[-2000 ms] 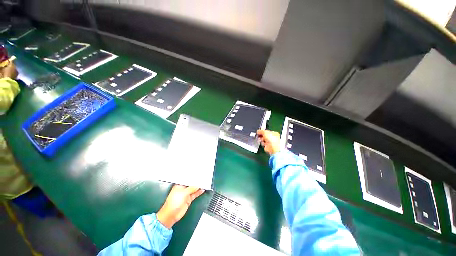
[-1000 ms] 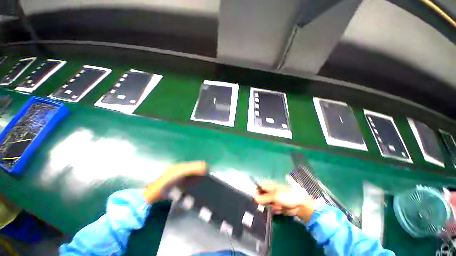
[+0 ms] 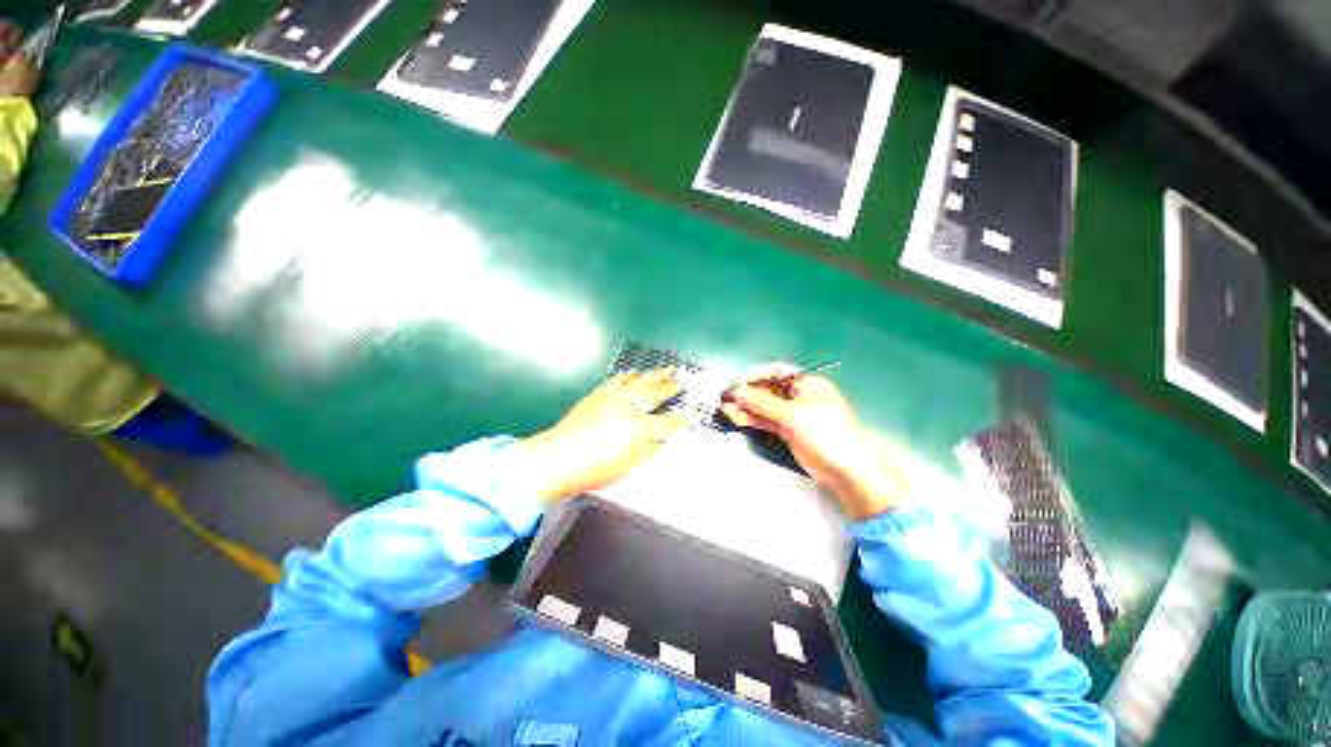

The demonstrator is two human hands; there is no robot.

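Observation:
A dark panel (image 3: 701,595) with pale squares along its near edge lies against my body, over a white backing sheet (image 3: 730,489). An adhesive strip sheet (image 3: 642,358) with short black bars lies just beyond. My left hand (image 3: 610,428) rests flat on the sheet's left part, fingers apart. My right hand (image 3: 800,423) is at the sheet's right part, closed on a thin dark tweezers-like tool (image 3: 820,366) whose end sticks out to the right. The tool's working tip and any small piece at it are too small to tell.
Panels on white sheets (image 3: 796,124) line the darker green conveyor beyond the bench. A blue tray (image 3: 260,105) of dark scraps is at the left, near another person's yellow sleeve (image 3: 66,343). At right are striped spare sheets (image 3: 1039,518), a clear strip (image 3: 1175,628) and a fan (image 3: 1292,664).
The squared panel has come down from between my hands to lie against my body. Both hands have moved to the strip sheet. A plain-faced panel now lies on the line where I earlier took a squared one.

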